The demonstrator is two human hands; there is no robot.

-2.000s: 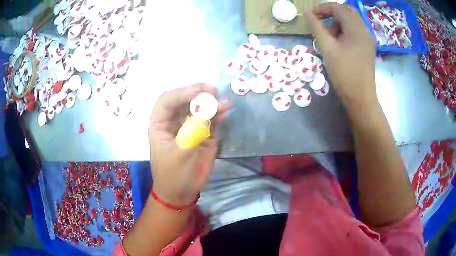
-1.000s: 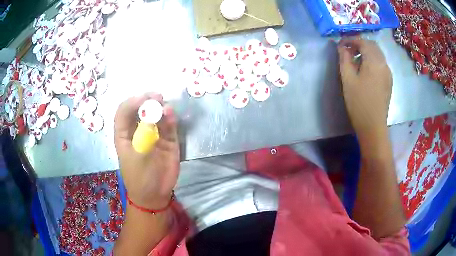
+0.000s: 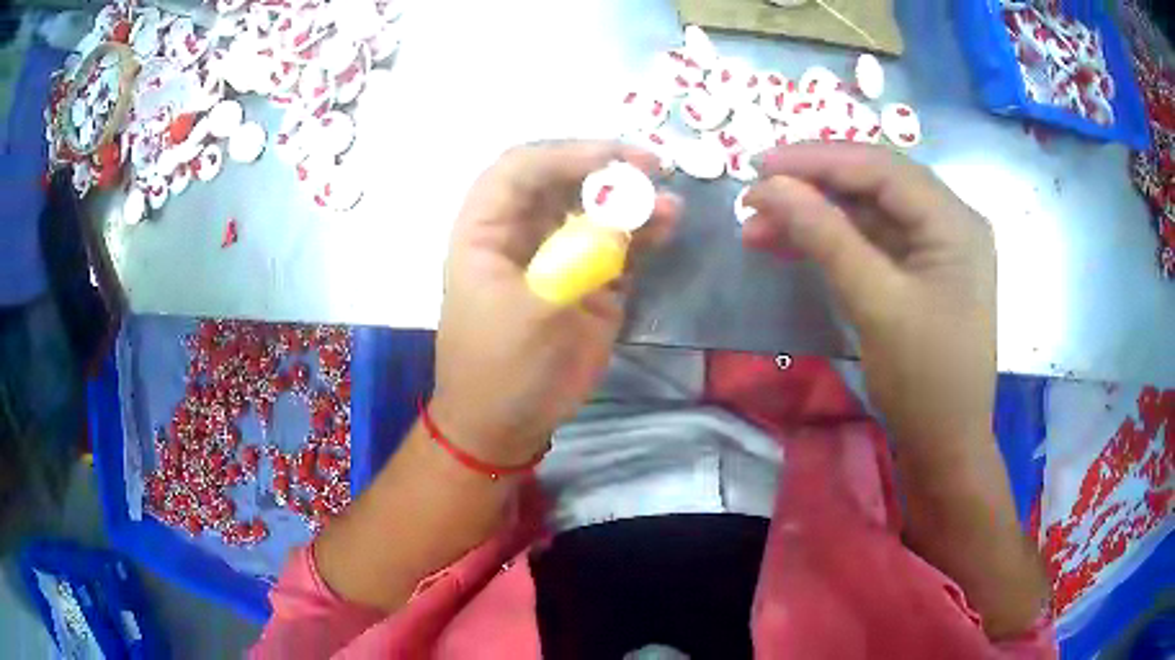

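My left hand [image 3: 535, 277] holds a white round disc [image 3: 620, 196] with a red mark on its face, between its fingertips and the thumb wrapped in a yellow cot [image 3: 577, 258]. My right hand [image 3: 883, 239] is close on the right, thumb and index fingertips together, a gap away from the disc. Whether a tiny part is between those fingertips cannot be told. A loose group of red-marked white discs [image 3: 773, 110] lies just beyond both hands; part of it is hidden by the right hand.
A large heap of discs [image 3: 277, 52] lies at far left, near a tan ring [image 3: 93, 97]. A cardboard pad [image 3: 799, 18] is at the top. A blue tray [image 3: 1057, 65] and red pieces are at right. Blue crates [image 3: 251, 432] with red parts sit below the table edge.
My right hand has moved left from beside the blue tray to near my left hand. My left hand still holds the disc. The camera view has shifted.
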